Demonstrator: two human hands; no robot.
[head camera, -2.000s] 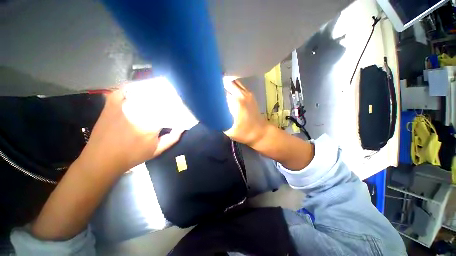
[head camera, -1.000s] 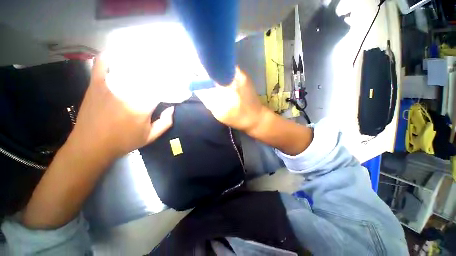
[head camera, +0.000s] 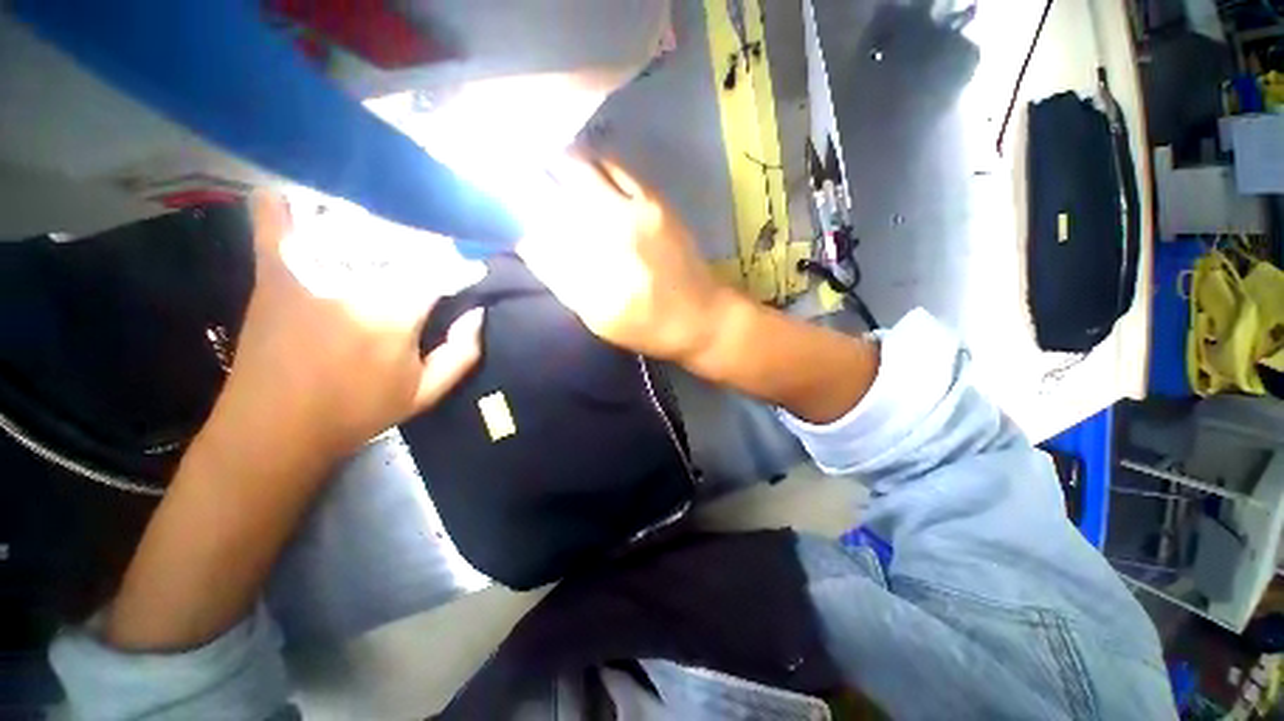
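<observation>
A black bag (head camera: 563, 437) with a small yellow label (head camera: 497, 416) and a zipper along its right side lies on the metal bed in front of me. My left hand (head camera: 331, 331) is on the bag's upper left corner, its thumb over the fabric. My right hand (head camera: 620, 261) is at the bag's top right, its fingers washed out by the bright lamp. The bag's top edge between my hands and the fingertips are hidden by glare and the blue hose (head camera: 310, 127).
The machine head (head camera: 563, 42) is above my hands. A black bag pile (head camera: 113, 324) lies left. Yellow tape (head camera: 753, 155) and snips (head camera: 828, 197) are right of my right hand. Another black bag (head camera: 1077, 226) lies on the right table edge (head camera: 1127, 380), with a blue bin (head camera: 1077, 486) below.
The blue hose now slants in from the upper left instead of from above. More of the yellow tape shows. The bag has shifted slightly up in view since the first frame; both hands stay at its top.
</observation>
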